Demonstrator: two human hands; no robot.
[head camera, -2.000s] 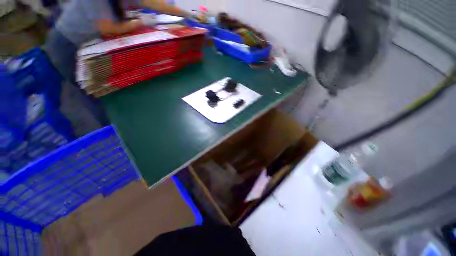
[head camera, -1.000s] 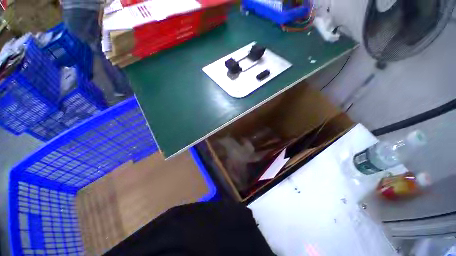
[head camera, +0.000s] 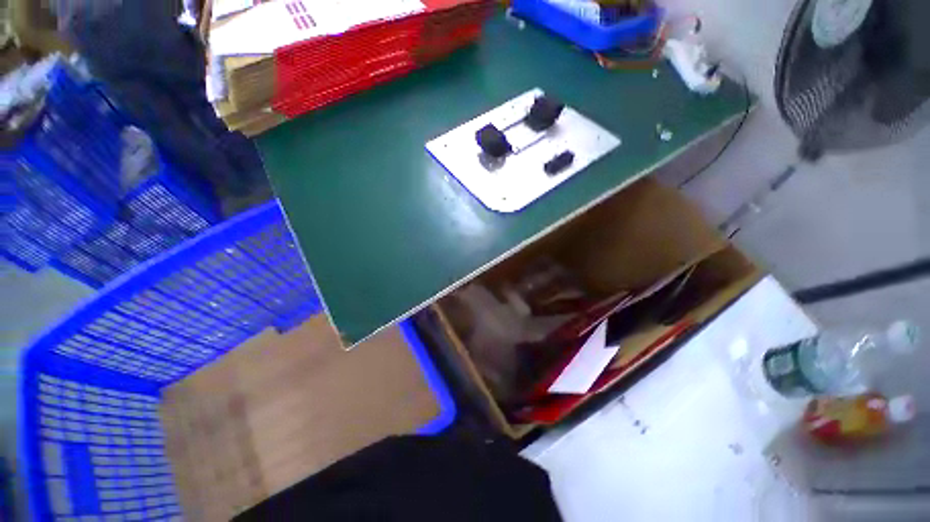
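Neither of my hands is in view. A black sleeve or piece of clothing shows at the bottom centre. The blue mesh crate (head camera: 92, 323) stands at the lower left, with brown cardboard (head camera: 296, 408) lining its bottom. The pale fixture plate (head camera: 479, 181) lies flat on the green bench (head camera: 352, 235). Two black blocks (head camera: 494, 141) joined by thin rods and a smaller black bar (head camera: 559, 162) sit on the plate.
Flattened red-and-white boxes (head camera: 377, 56) are stacked on the bench's far left. An open carton (head camera: 632, 224) with scraps stands between bench and white table (head camera: 673, 449). A clear bottle (head camera: 806, 365) and orange-red bottle (head camera: 851, 418) lie at right. A black fan (head camera: 867, 76) stands behind.
The view has shifted, bringing more of the crate into the picture. The person beyond the bench has left the top of the view; dark clothing now shows at the upper left.
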